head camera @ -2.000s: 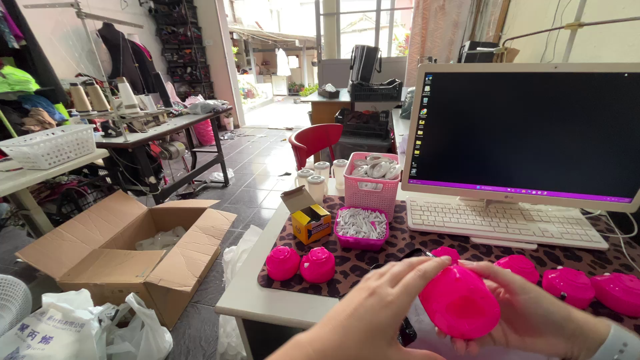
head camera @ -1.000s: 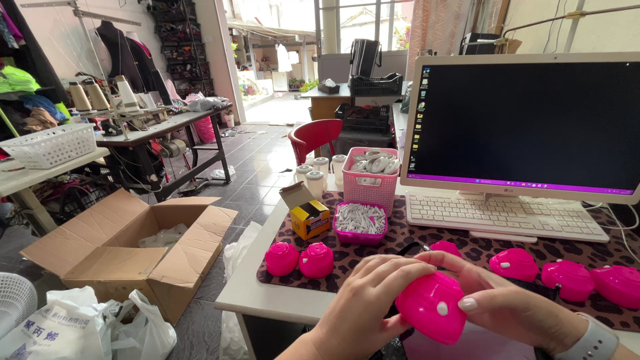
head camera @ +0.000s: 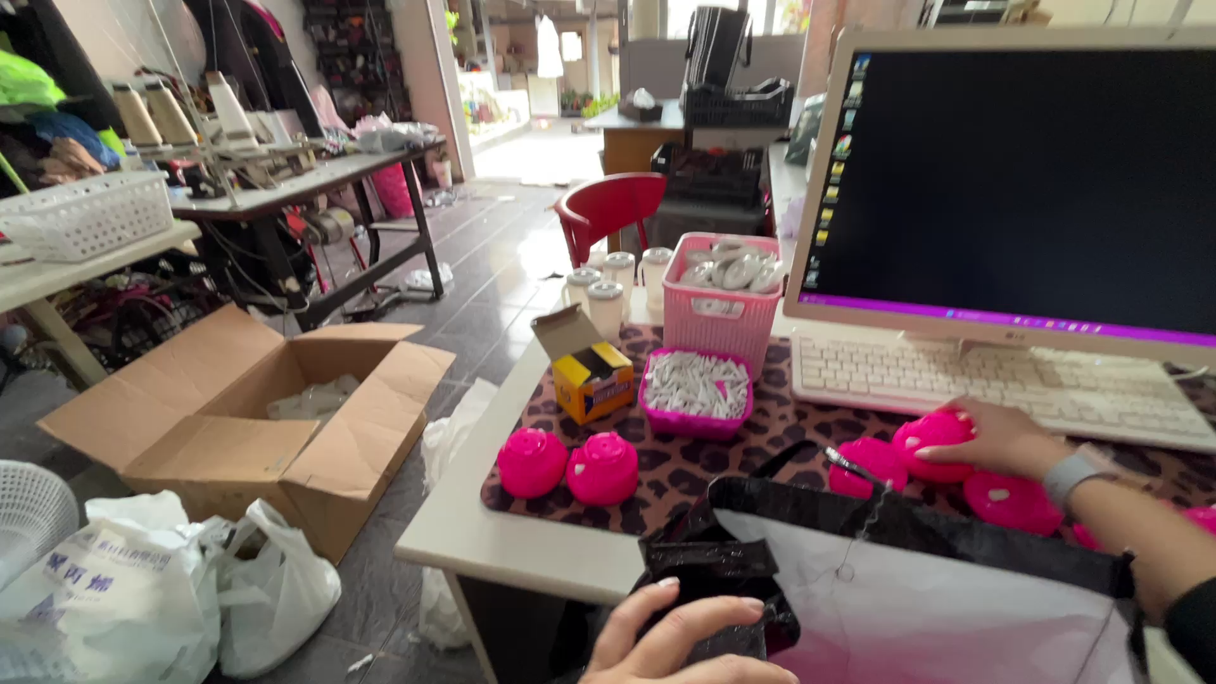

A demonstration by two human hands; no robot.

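My right hand [head camera: 1007,446], with a watch band at the wrist, has its fingers on a bright pink plastic piece [head camera: 936,442] among several similar ones on the leopard-print mat [head camera: 798,380]. Beside it lies another pink piece [head camera: 864,465], partly behind the zipper pull of a black-edged bag [head camera: 950,570]. My left hand [head camera: 689,636] is low in view, fingers spread, near the bag's black edge; nothing shows in it. Two more pink pieces [head camera: 532,463] [head camera: 603,468] sit at the mat's left corner. A magenta basket [head camera: 698,418] holds small white parts.
A pink basket [head camera: 722,318] of white pieces, a yellow box [head camera: 594,380] and lidded containers [head camera: 605,304] stand behind. The keyboard [head camera: 950,380] and monitor [head camera: 1007,190] are at the right. An open cardboard box [head camera: 351,465] and plastic bags [head camera: 133,589] lie on the floor at left.
Both hands held a pink piece in front of me; now they are apart, the right over the pieces on the mat, the left low by the bag. The bag shows more fully; the view has shifted.
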